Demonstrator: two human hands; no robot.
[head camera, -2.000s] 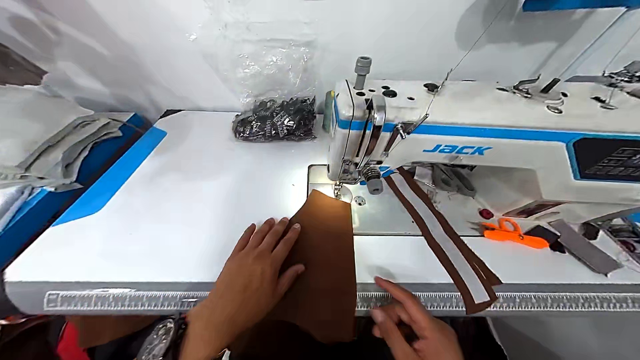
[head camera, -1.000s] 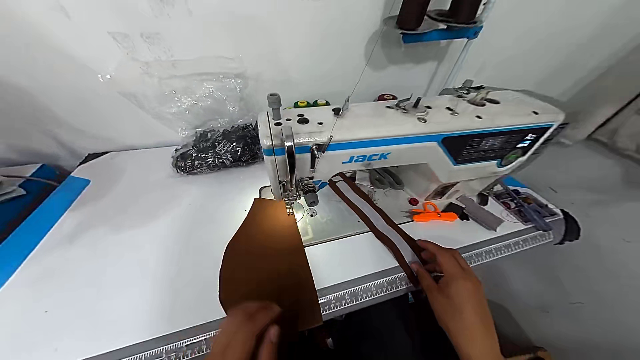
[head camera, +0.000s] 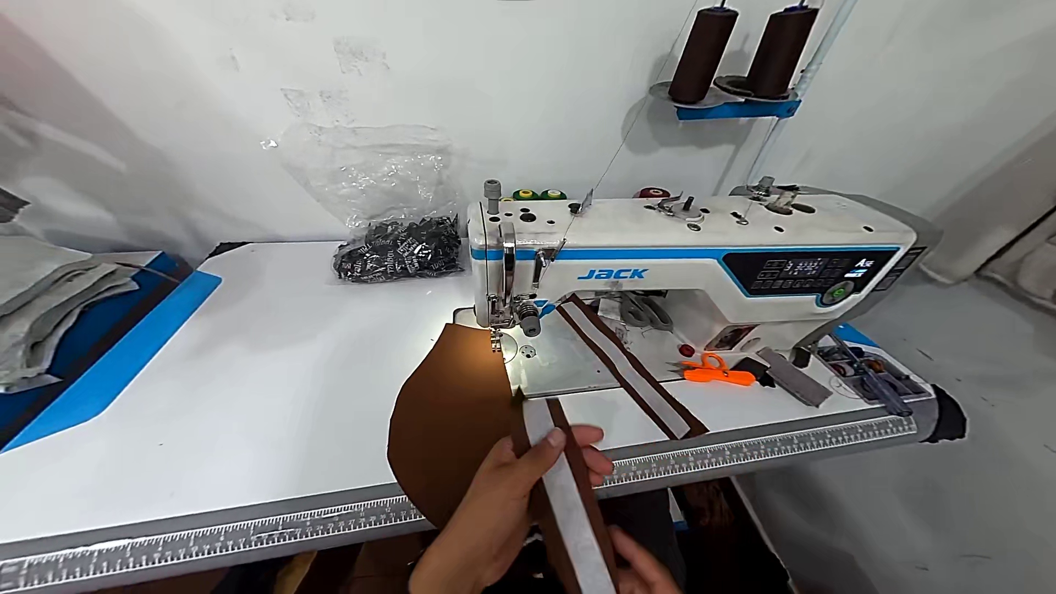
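Note:
A brown fabric panel (head camera: 450, 412) lies with its top edge by the presser foot (head camera: 497, 340) of the white Jack sewing machine (head camera: 676, 239). My left hand (head camera: 520, 487) grips a brown fabric strip with a light band (head camera: 561, 487) near its upper end, thumb on top. Lower down at the frame's bottom edge, my right hand (head camera: 643, 565) is at the same strip, partly hidden by it. A second banded brown strip (head camera: 631, 371) rests on the machine bed and table, right of the needle area.
Orange thread snips (head camera: 718, 371) and a grey piece (head camera: 794, 377) lie right of the strips. A small parts tray (head camera: 874, 371) sits at the table's right end. Behind is a plastic bag of dark labels (head camera: 400, 247). A ruler tape (head camera: 330, 524) runs along the front edge. Grey fabric pieces (head camera: 62, 309) are stacked left.
One banded strip is now up in my hands, over the table's front edge; a second ago my right hand was at the strips beside the machine. My left hand has left the panel's lower end.

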